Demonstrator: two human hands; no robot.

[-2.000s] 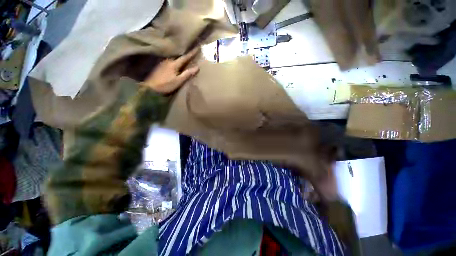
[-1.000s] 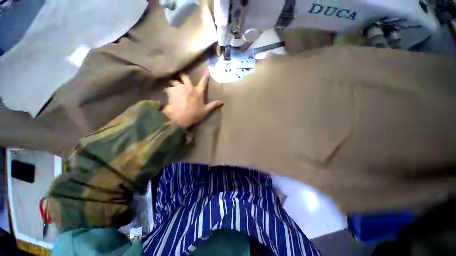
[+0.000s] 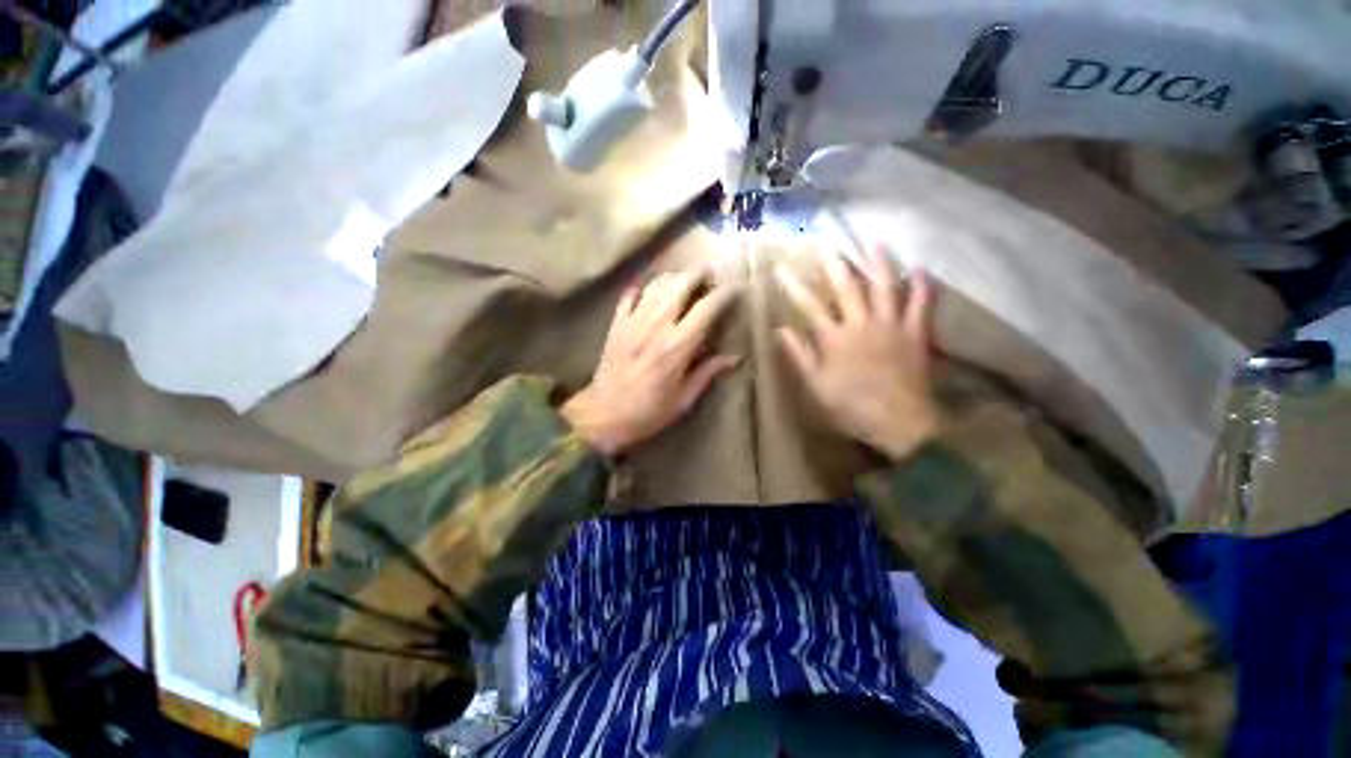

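Observation:
Brown fabric panels (image 3: 489, 333) lie across the table under the sewing machine head (image 3: 889, 89). A dark straight seam runs down the cloth from the lit presser foot (image 3: 751, 210) towards the apron. My left hand (image 3: 654, 360) lies palm down on the cloth left of the seam, fingers a little spread. My right hand (image 3: 864, 350) lies palm down on the right of it, fingers spread and slightly blurred. Both are just in front of the presser foot. A paler piece (image 3: 1037, 282) lies right of my right hand. The needle tip is lost in glare.
A white machine lamp (image 3: 600, 107) hangs left of the needle. Pale cloth with a small white label (image 3: 354, 242) lies at left. A tray (image 3: 222, 592) with a black phone (image 3: 196, 510) and red-handled scissors (image 3: 248, 622) is lower left. A taped cardboard box (image 3: 1296, 452) is at right.
My right hand has come into clear view onto the cloth beside the seam. The large brown panel at right has been drawn in, and a paler surface now shows there. My left hand remains on the cloth.

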